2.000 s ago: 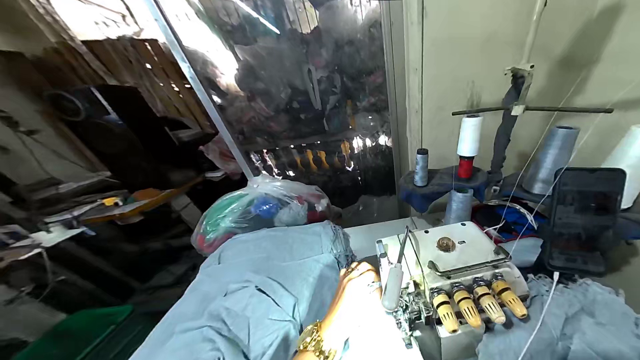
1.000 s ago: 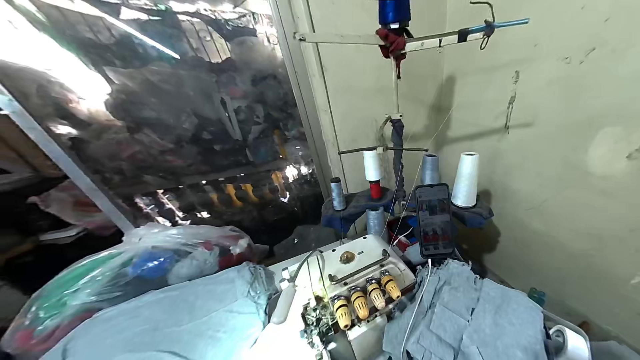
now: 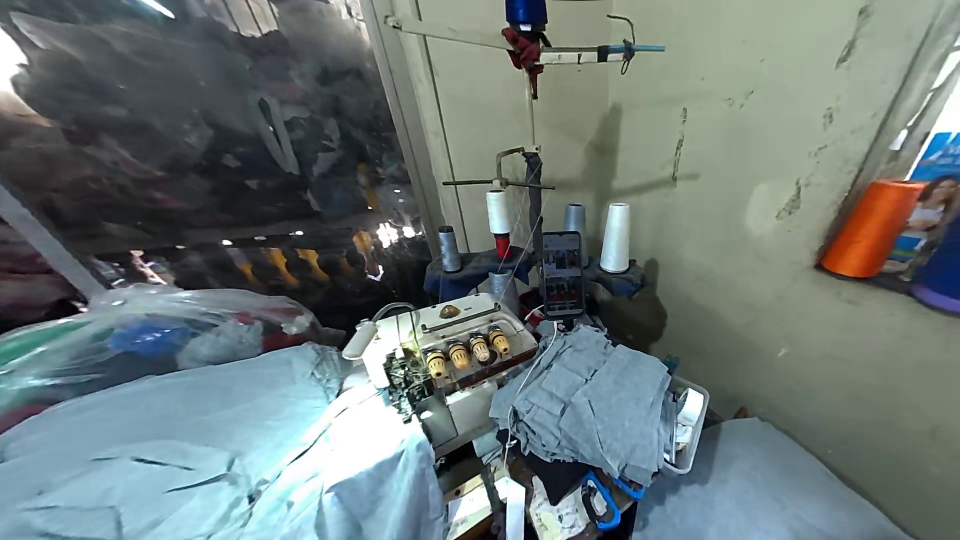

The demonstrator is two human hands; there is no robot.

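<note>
Neither of my hands shows in the head view now. An overlock sewing machine (image 3: 450,337) with several yellow tension dials (image 3: 458,354) stands at the middle. Light blue-grey fabric (image 3: 187,442) spreads across the lower left, brightly lit beside the machine's needle area. A stack of grey-blue cloth pieces (image 3: 589,401) lies just right of the machine. Behind that stack a smartphone (image 3: 562,274) stands upright with its screen lit and a white cable (image 3: 525,379) hanging below it. Thread cones, one white (image 3: 616,238) and one grey (image 3: 449,249), stand behind the machine.
A clear plastic bag of coloured cloth (image 3: 165,330) lies at the left. Blue-handled scissors (image 3: 602,502) and a white plastic basket (image 3: 696,427) are at the lower right, near more grey-blue fabric (image 3: 757,487). An orange thread cone (image 3: 870,229) sits on a ledge by the wall.
The view has swung right. A hand with a gold-coloured wristband, on the fabric left of the machine two seconds ago, is out of view.
</note>
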